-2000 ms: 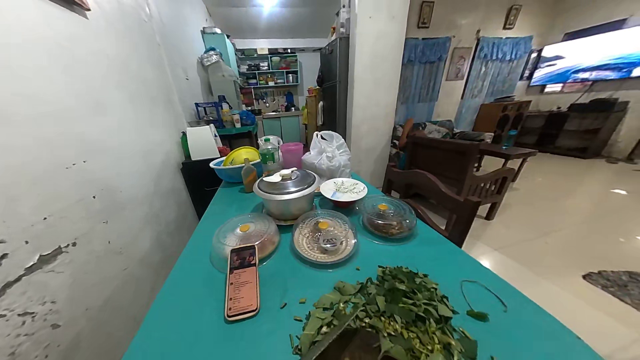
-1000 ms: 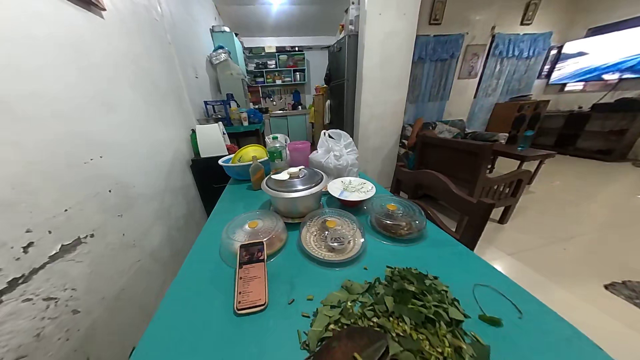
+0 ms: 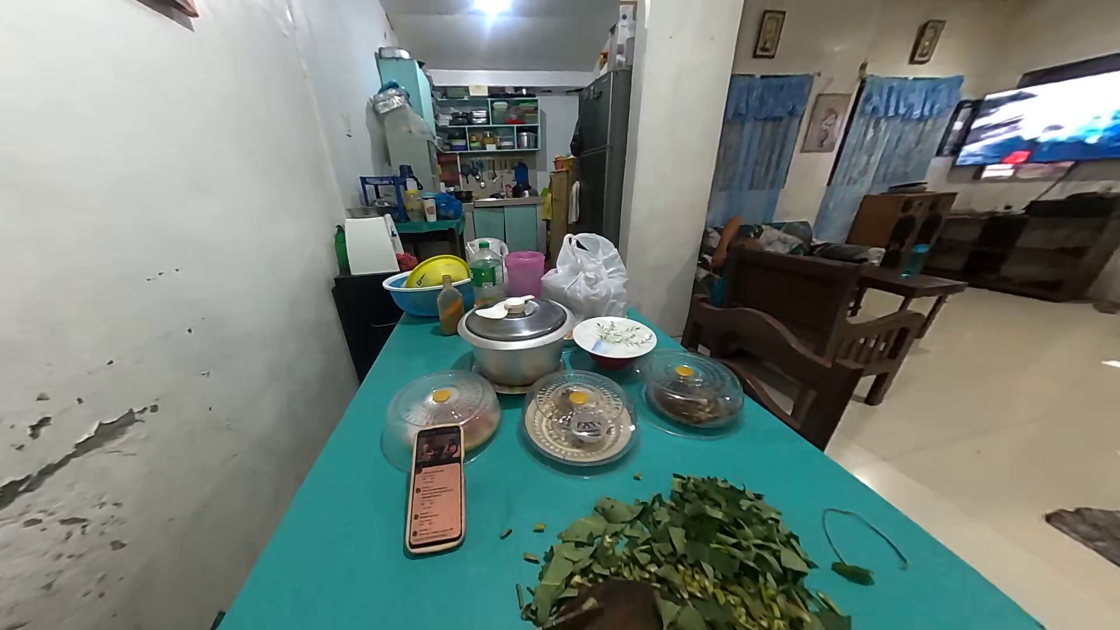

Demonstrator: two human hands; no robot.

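Note:
Neither of my hands can be made out. At the bottom edge of the head view, a dark brown thing (image 3: 617, 604) lies against a heap of cut green leaves and stems (image 3: 691, 551); what it is, I cannot tell. Small green bits are scattered left of the heap, and a thin curled stem with a leaf (image 3: 852, 573) lies to its right. A lit smartphone (image 3: 436, 499) leans on a clear domed cover (image 3: 442, 407) at the left. Two more covered plates stand beside it, one in the middle (image 3: 579, 420) and one at the right (image 3: 691, 394).
Behind the covers stand a lidded metal pot (image 3: 516, 346), a floral white plate on a bowl (image 3: 614, 337), a bottle (image 3: 450, 308), a blue basin (image 3: 420, 299) and a white plastic bag (image 3: 586, 276). A wall runs along the left; a wooden chair (image 3: 787, 376) stands at the table's right.
A blade-like shape at the near edge of the leaf heap, seen two seconds ago, no longer shows clearly. The dark brown thing there has changed its outline. The view has shifted slightly.

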